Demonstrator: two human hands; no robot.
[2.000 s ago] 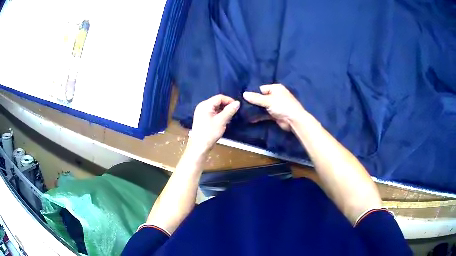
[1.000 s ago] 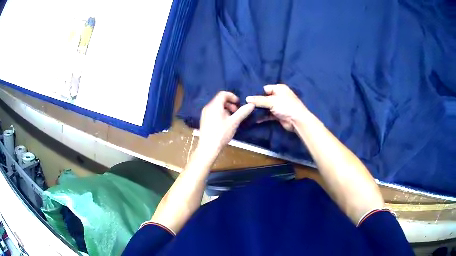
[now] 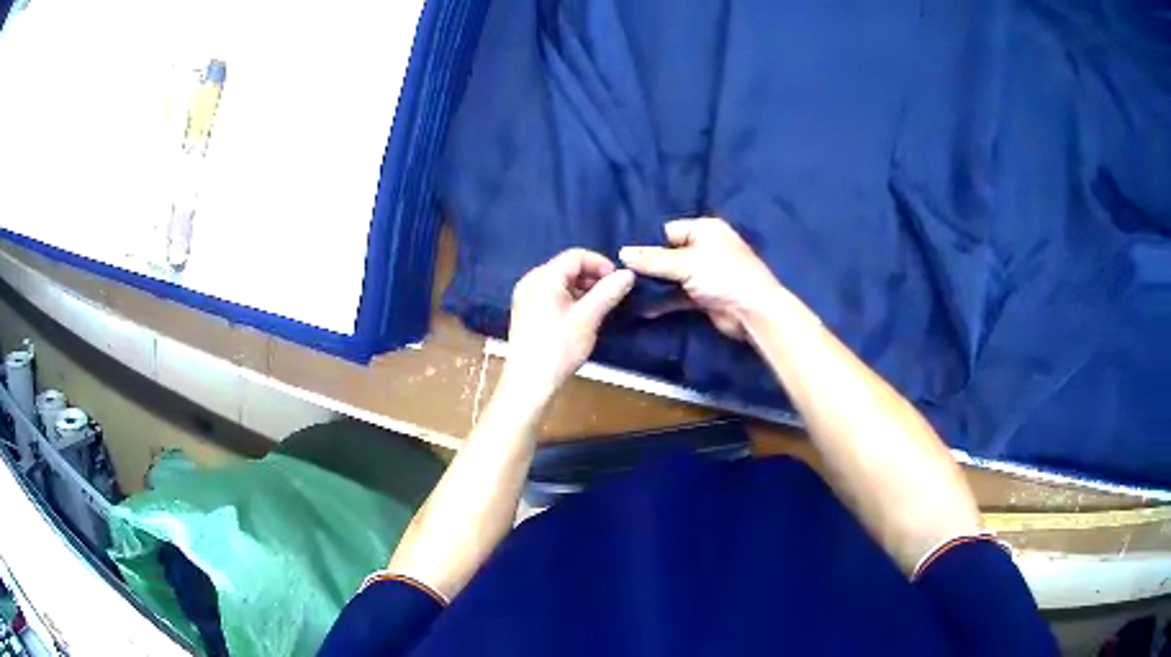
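Navy fabric (image 3: 822,167) lies in loose folds over the table, its near part gathered up at my hands. My left hand (image 3: 565,308) pinches the navy fabric between thumb and fingers near its left corner. My right hand (image 3: 700,272) holds a raised fold of the same fabric just to the right, its fingertips almost touching my left thumb. The exact grip is partly hidden by the fingers. A thin white paper strip (image 3: 642,383) shows under the near fabric edge.
A cut stack with a white top sheet (image 3: 295,154) stands at the left, with a yellow-and-clear slim tool (image 3: 202,109) on it. A black flat item (image 3: 642,449) lies at the table edge by my waist. A green plastic bag (image 3: 283,526) is below left.
My fingertips have shifted slightly while staying at the same fold. My left hand has moved a little right since the oldest frame. The fabric lies nearly as before.
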